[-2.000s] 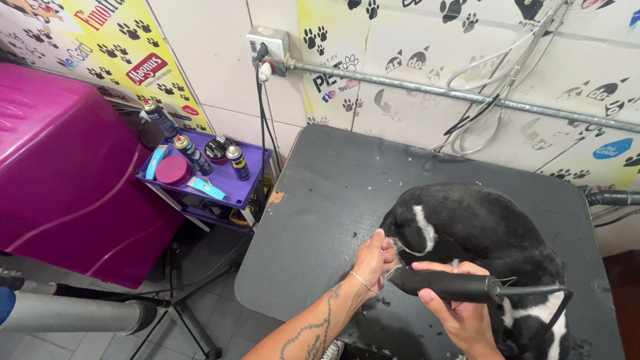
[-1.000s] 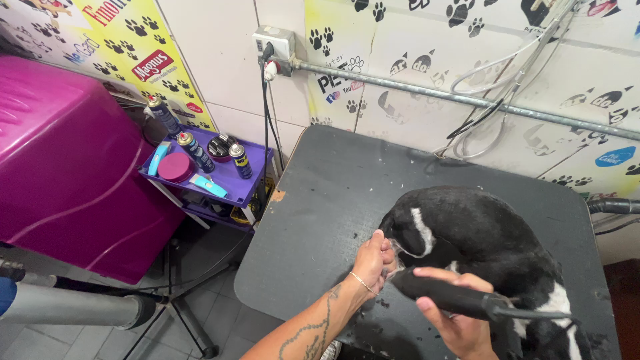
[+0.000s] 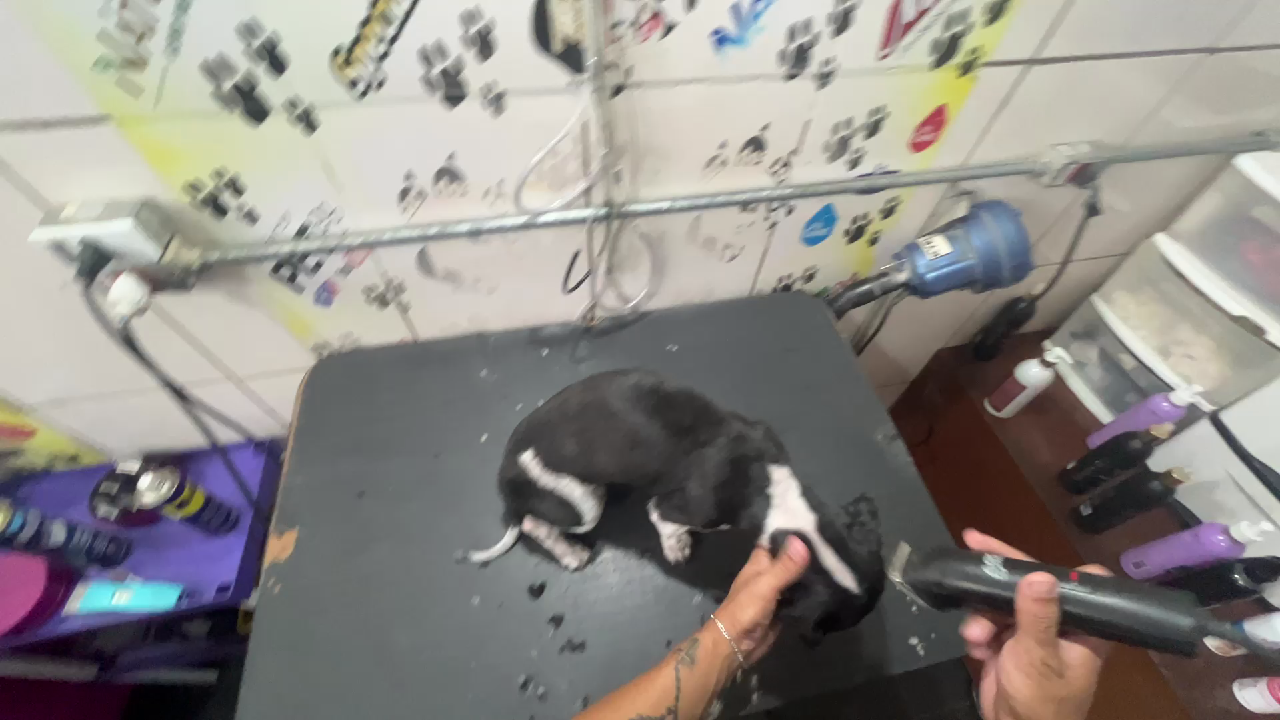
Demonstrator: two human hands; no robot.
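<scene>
A black-and-white dog (image 3: 640, 430) lies curled on a dark grooming table (image 3: 380, 520), its tail toward the left and its head at the lower right. My left hand (image 3: 765, 600) holds the dog at the head and neck, thumb on top and the other fingers hidden beneath. In my right hand (image 3: 1040, 640) is a black electric hair clipper (image 3: 1060, 600), its blade close to the right side of the dog's head; whether it touches cannot be told. Clumps of cut dark hair (image 3: 555, 625) lie on the table below the dog.
A purple cart (image 3: 225, 540) with spray cans (image 3: 185, 500) and a light blue tool (image 3: 125, 596) stands at the left. A metal conduit (image 3: 500, 222) runs along the wall, with a blue dryer (image 3: 965, 250) behind the table. Pump bottles (image 3: 1180, 548) and plastic drawers (image 3: 1170, 330) are at the right.
My left hand has gone from the dog's rear, by the tail and hind leg, to its head. The clipper has moved to the head end too. The view has swung far to the right.
</scene>
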